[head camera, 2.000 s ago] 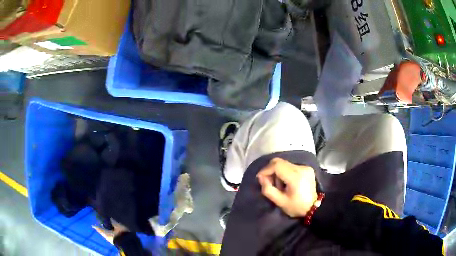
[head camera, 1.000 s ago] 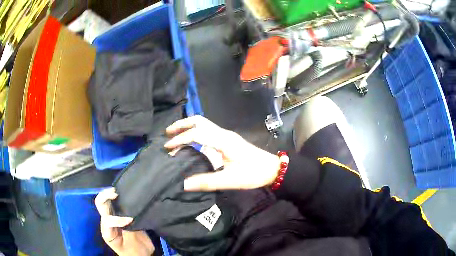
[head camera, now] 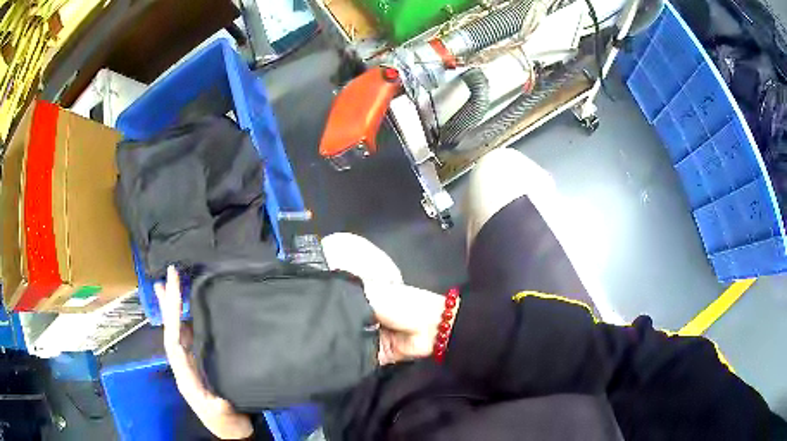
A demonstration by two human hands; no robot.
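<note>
A black fabric bag (head camera: 285, 336), boxy with rounded corners and a dark piped edge, is held over my lap with a broad flat face up. My left hand (head camera: 192, 370) is against its left side, fingers pointing up along the edge. My right hand (head camera: 399, 323) grips its right side, with the fingertips partly hidden by the bag. No label shows on the visible face. Other black bags (head camera: 194, 194) are piled in a blue crate (head camera: 274, 155) just beyond the held bag.
A brown carton with red tape (head camera: 95, 215) stands at the left. A second blue crate (head camera: 142, 400) is at the lower left. A wheeled machine with an orange-red part (head camera: 358, 112) stands ahead. Another blue crate (head camera: 716, 164) at the right has dark items beyond its wall.
The bag came onto my lap from the lower-left crate. Since a second ago it has been squared up, its white label is out of sight, and my right hand moved to its right side.
</note>
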